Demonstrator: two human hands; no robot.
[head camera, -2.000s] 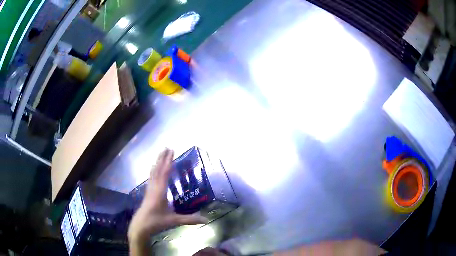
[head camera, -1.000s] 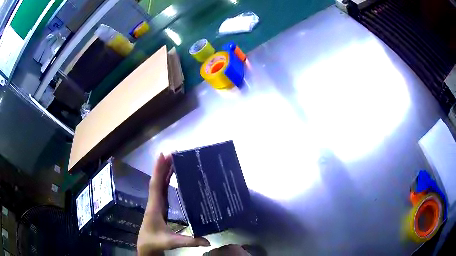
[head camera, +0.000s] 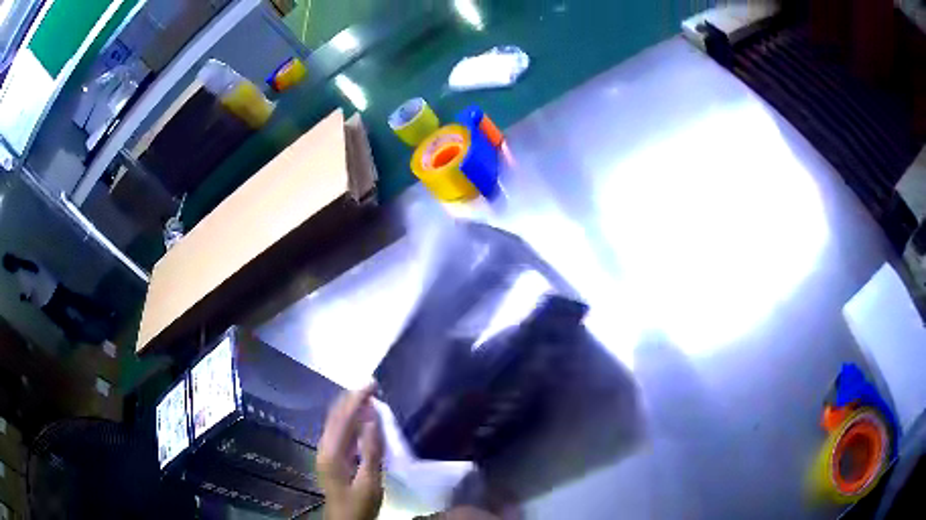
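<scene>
A black product box (head camera: 508, 350) with glossy clear film is blurred and tilted above the metal table (head camera: 569, 488). My left hand (head camera: 353, 462) is at the box's lower left corner, with its fingers close together; blur hides whether they grip it. My right hand (head camera: 469, 511) shows only as a small part at the bottom edge, under the box; its fingers are hidden. More black boxes with white end labels (head camera: 214, 383) stand stacked at the lower left.
Flat cartons (head camera: 249, 229) lie along the back left edge. A tape dispenser (head camera: 452, 163) and spare roll (head camera: 412, 121) are behind the box. Another tape dispenser (head camera: 856, 447) and a white sheet (head camera: 891, 320) are at the right. A roller conveyor (head camera: 812, 107) is at upper right.
The box was close to upright in my left hand with its printed side showing; now it is turned, tilted and further right. My left hand's fingers have drawn together.
</scene>
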